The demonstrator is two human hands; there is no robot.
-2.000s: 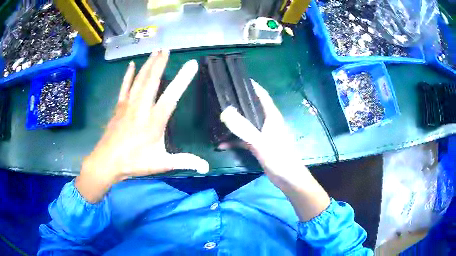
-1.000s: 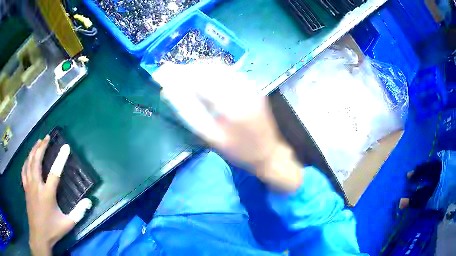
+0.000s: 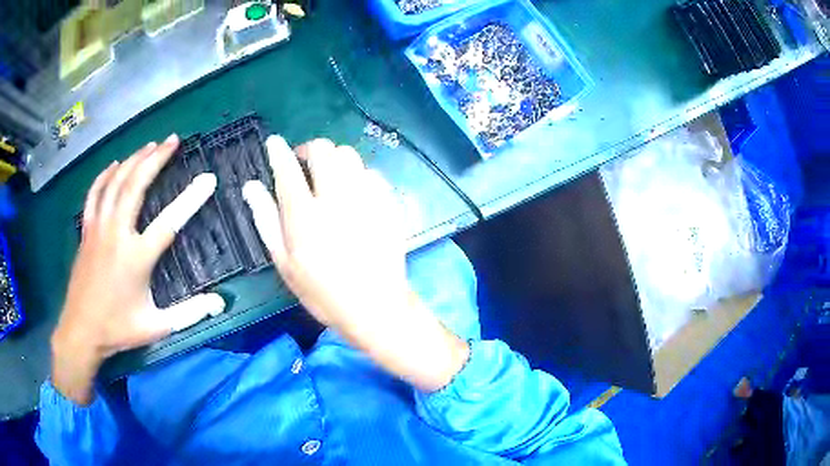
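Note:
Black plastic slotted housings (image 3: 205, 232) lie side by side on the green bench mat, near the bench's front edge. My left hand (image 3: 127, 246) rests spread over their left side, with white sleeves on thumb and index finger; the fingertips are at the far end and the thumb at the near end. My right hand (image 3: 332, 232) is over their right side, with its thumb and fingertips close together at the housing. Whether a small part is held between them cannot be told, as the hand is overexposed.
A small blue bin (image 3: 501, 77) of metal parts stands right, with a larger bin behind. A black cable (image 3: 400, 136) lies between. Spare housings (image 3: 728, 36) are far right. The press base plate (image 3: 136, 77) is back left. A plastic-lined carton (image 3: 701, 246) stands beside the bench.
My right hand has moved left from the small blue bin to the housings. My left hand is still on the housings. The view has turned partly back left.

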